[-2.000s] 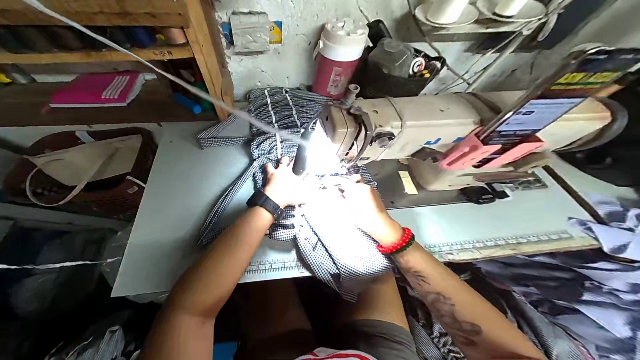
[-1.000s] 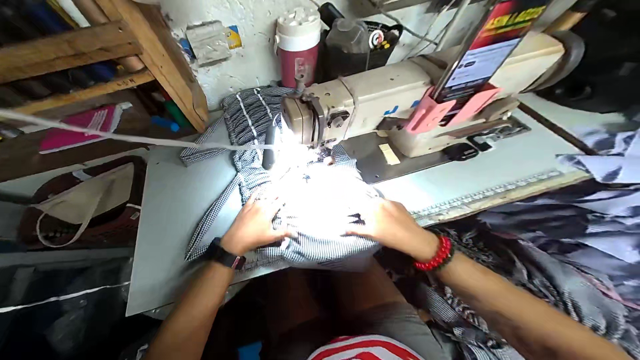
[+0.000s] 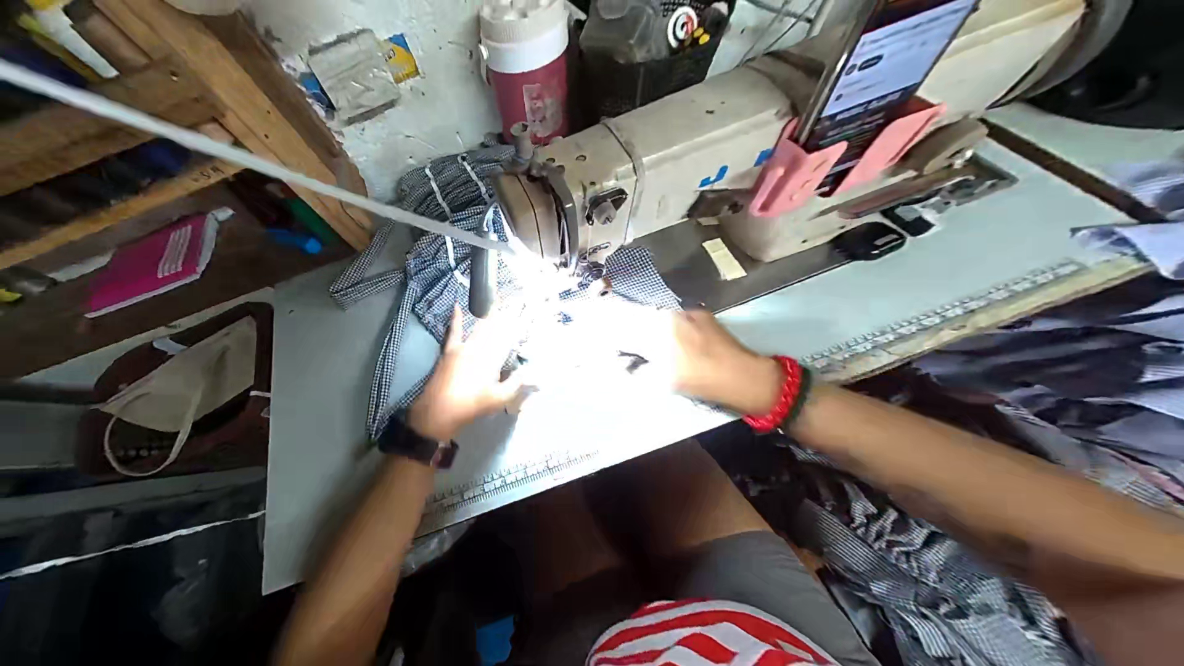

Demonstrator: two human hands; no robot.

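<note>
Black-and-white checked cloth (image 3: pixel 444 264) lies bunched left of and under the head of a sewing machine (image 3: pixel 564 208). Strong lamp glare washes out the cloth before the needle area, so the needle is hidden. My left hand (image 3: pixel 476 370), with a dark watch on its wrist, rests at the left of the glare, thumb and fingers apart, over the table and cloth edge. To the right, my right hand (image 3: pixel 717 365), with a red bead bracelet, lies on the cloth; its fingertips are lost in the glare, and whether they grip cannot be told.
A phone (image 3: pixel 869 83) leans in a pink holder (image 3: pixel 805 171) on the machine. Behind stand a red-and-white jug (image 3: pixel 527 79) and a black container (image 3: pixel 638 79). A ruler tape (image 3: pixel 518 476) runs along the table's front edge. A white cord crosses at upper left; garments hang at right.
The cloth that hung over the table's front edge two seconds ago now lies farther up on the table. My hands have moved apart. The view has shifted.
</note>
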